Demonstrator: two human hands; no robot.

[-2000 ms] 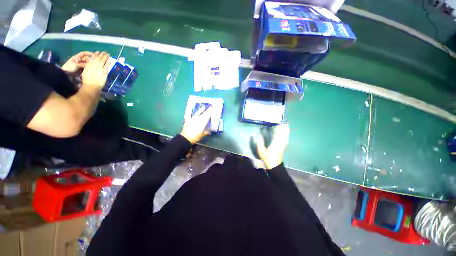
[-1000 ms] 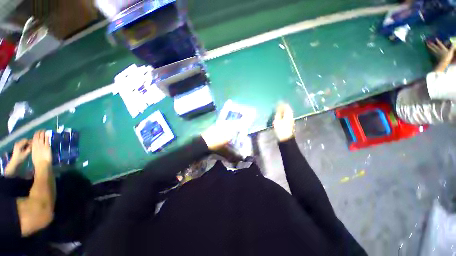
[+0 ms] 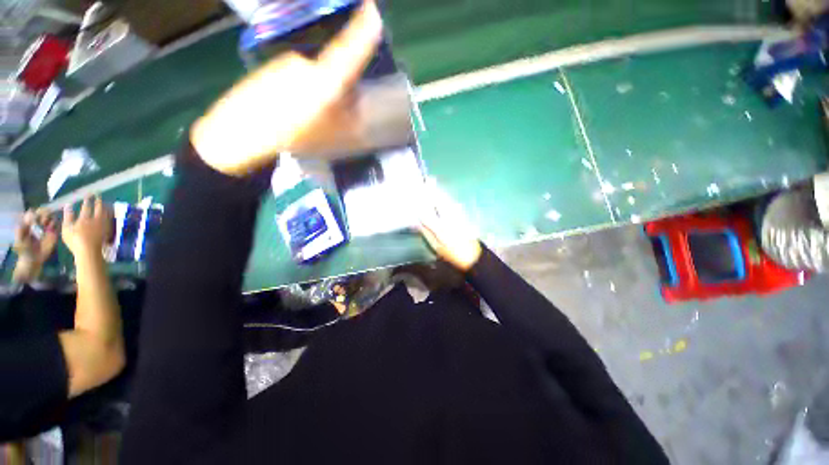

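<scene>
An open inner carton (image 3: pixel 380 211) with a pale, bright inside sits on the bench in front of me. Its raised lid (image 3: pixel 386 113) stands at the back. My left hand (image 3: pixel 289 107), blurred, is across the lid and the stack behind; whether it grips the lid is unclear. My right hand (image 3: pixel 450 238) is at the carton's near right corner, its fingertips washed out by glare. A retail box (image 3: pixel 312 225) with a phone picture lies flat left of the carton. White sheets (image 3: pixel 289 173) show partly beside my left forearm.
Stacked blue cartons (image 3: pixel 300 20) stand behind the lid, partly hidden. At left, another person's hands (image 3: pixel 86 227) are by several small boxes (image 3: pixel 136 229). A clear plastic bag (image 3: pixel 71 171) lies further back. A red stool (image 3: pixel 718 256) stands on the floor at right.
My left hand has moved from the near bench edge up and left to the lid. My right hand has come left to the carton's corner. The view has shifted slightly.
</scene>
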